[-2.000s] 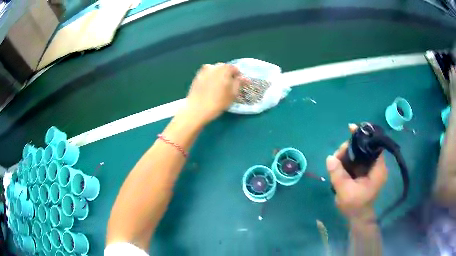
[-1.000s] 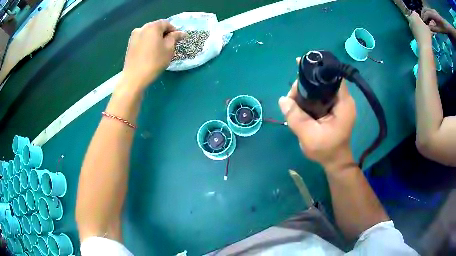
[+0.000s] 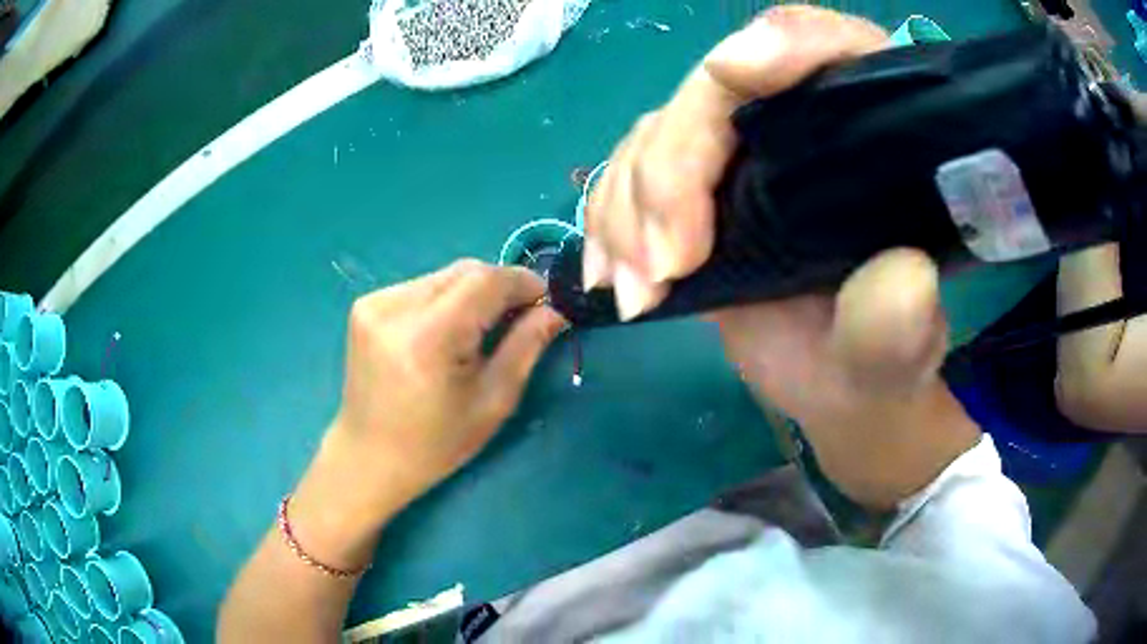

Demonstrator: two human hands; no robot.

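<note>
My right hand (image 3: 667,189) grips the black electric screwdriver (image 3: 881,164), which lies nearly level across the view with its narrow end pointing left. My left hand (image 3: 428,365) has thumb and forefinger together at that narrow end; what lies between the fingertips is too small to tell. Just behind them is a turquoise fan housing (image 3: 535,234) with a dark motor, mostly covered by my hands and the tool. A second housing (image 3: 592,189) shows only as a rim behind my right fingers. A lead wire with a white connector (image 3: 577,379) lies below the first housing.
The white bag of screws (image 3: 472,44) lies at the top by the white line (image 3: 201,170). Many turquoise housings (image 3: 94,415) stand at the left. Another housing (image 3: 919,30) shows behind the screwdriver. Another person's arm (image 3: 1094,333) is at the right. A tape strip (image 3: 409,614) is at the near edge.
My left hand has left the screw bag and come down to the housings. My right hand has brought the screwdriver from upright to nearly level, its narrow end meeting my left fingertips.
</note>
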